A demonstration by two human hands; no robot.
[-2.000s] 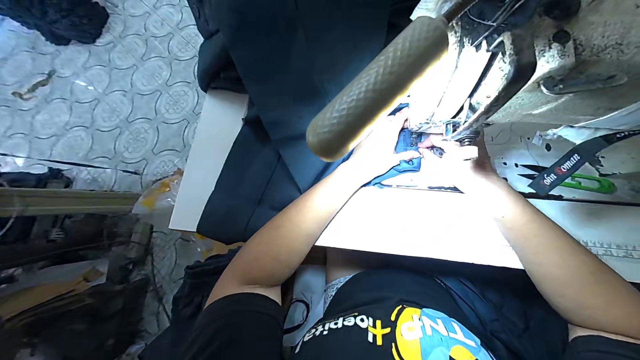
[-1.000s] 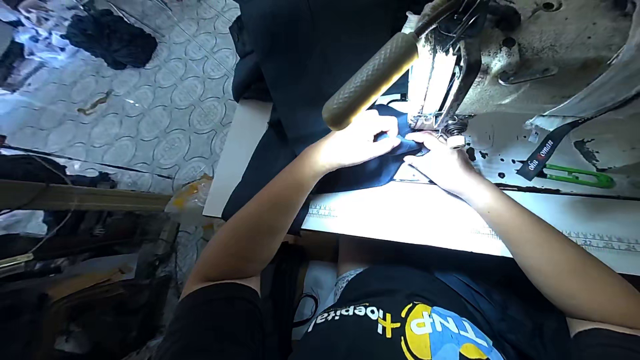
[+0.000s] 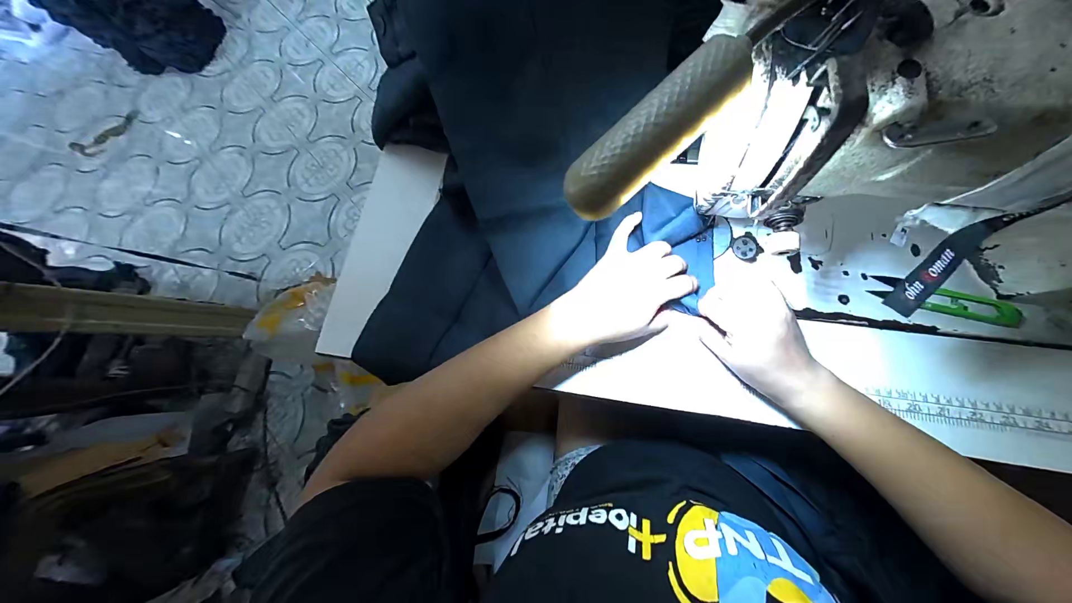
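Note:
Dark navy fabric (image 3: 536,184) lies over the left part of the sewing table and runs up to the needle area of a sewing machine (image 3: 946,92). My left hand (image 3: 632,289) rests on the cloth with its fingers bent, just left of the presser foot; whether it pinches the fabric is not clear. Opposite it, my right hand (image 3: 749,322) grips the near edge of a brightly lit blue part of the cloth (image 3: 691,264). A lamp with a textured cylindrical shade (image 3: 662,126) hangs above and hides some of the fabric.
Green-handled thread snips (image 3: 971,307) lie on the machine bed at the right, partly under a black printed ribbon (image 3: 938,264). A printed measuring scale (image 3: 971,410) runs along the table's front. Left of the table are a plastic bag (image 3: 293,318), a wooden bar (image 3: 126,310) and a tiled floor (image 3: 276,126).
My hands have shifted toward me from the presser foot, and more of the blue cloth shows between them. A second ago my right hand was close beside the foot.

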